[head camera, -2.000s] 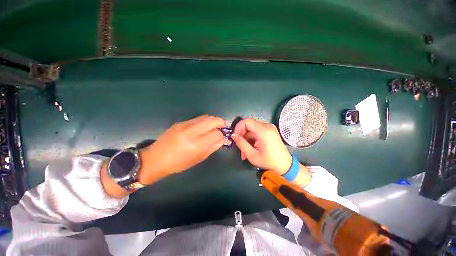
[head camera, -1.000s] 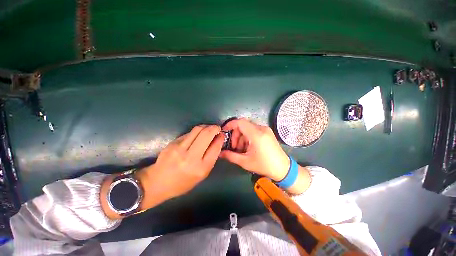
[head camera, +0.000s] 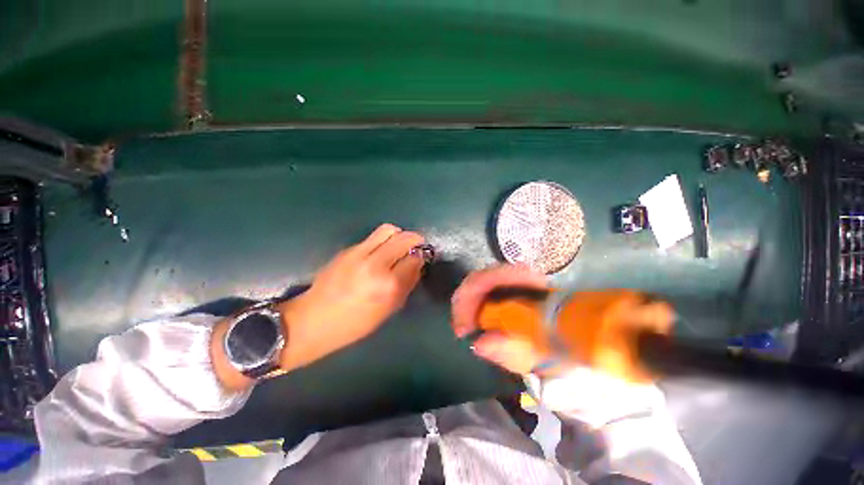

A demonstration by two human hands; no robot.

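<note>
My left hand [head camera: 355, 298] holds a small black-and-silver unit [head camera: 424, 254] in its fingertips over the dark green bench. Most of the unit is hidden by the fingers. My right hand [head camera: 493, 308] is blurred and curled around the front part of the orange electric screwdriver [head camera: 599, 332], to the right of the unit and apart from it. The screwdriver's tip cannot be made out. The round screw dish [head camera: 540, 227] lies behind my right hand, with tiny silver grains in it.
Right of the dish are another small unit [head camera: 629, 219], a white paper slip [head camera: 668, 212] and a thin dark stick [head camera: 703, 222]. Several units [head camera: 755, 155] lie at the back right. Black trays [head camera: 846, 246] stand at the right. The green conveyor [head camera: 379, 76] runs beyond the bench.
My right hand has left the unit, moved right and closed around the orange screwdriver, which has swung up from hanging below the wrist. My left hand still holds the unit.
</note>
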